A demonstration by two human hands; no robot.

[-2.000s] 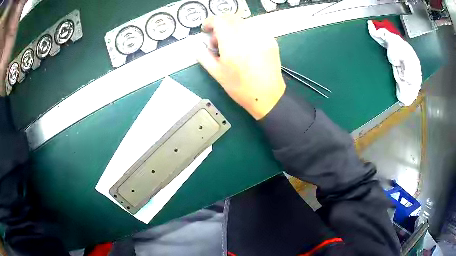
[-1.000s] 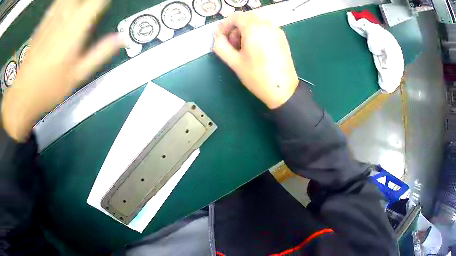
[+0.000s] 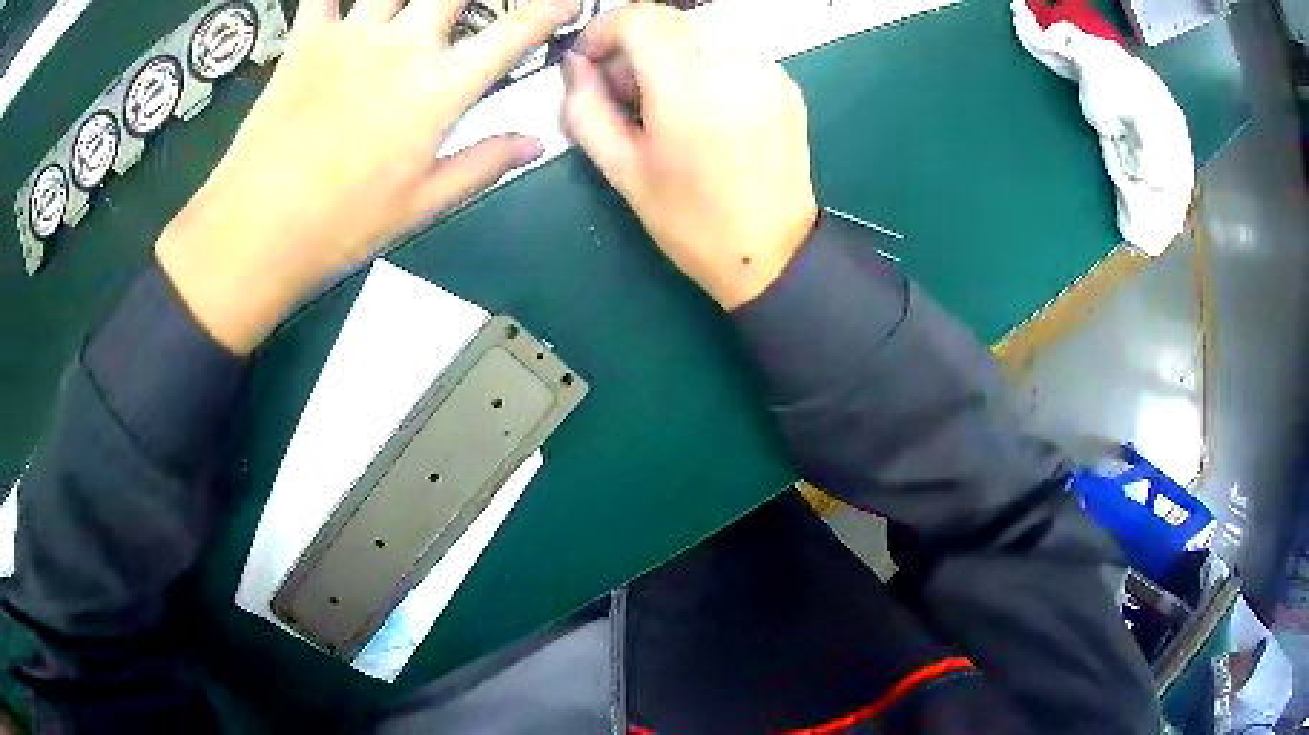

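Observation:
My left hand (image 3: 352, 137) is spread, palm down, over a fixture tray at the top centre and hides most of it. Parts of its round discs (image 3: 481, 20) show between my hands. My right hand (image 3: 689, 151) is at the tray's near side with thumb and fingers curled together; whether something small is between them cannot be seen. The grey-brown cover plate (image 3: 435, 477) lies slanted on the white paper sheet (image 3: 359, 373) nearer to me.
Another fixture tray (image 3: 124, 108) with round discs lies at the upper left. Tweezers (image 3: 864, 227) lie partly hidden beside my right wrist. A white bundle with a red edge (image 3: 1141, 151) is at the right. A blue bin (image 3: 1144, 513) is at the lower right.
My left hand has come in from the left and now lies over the tray at the centre. My right hand stays near the tray with its fingers curled. The view has shifted slightly.

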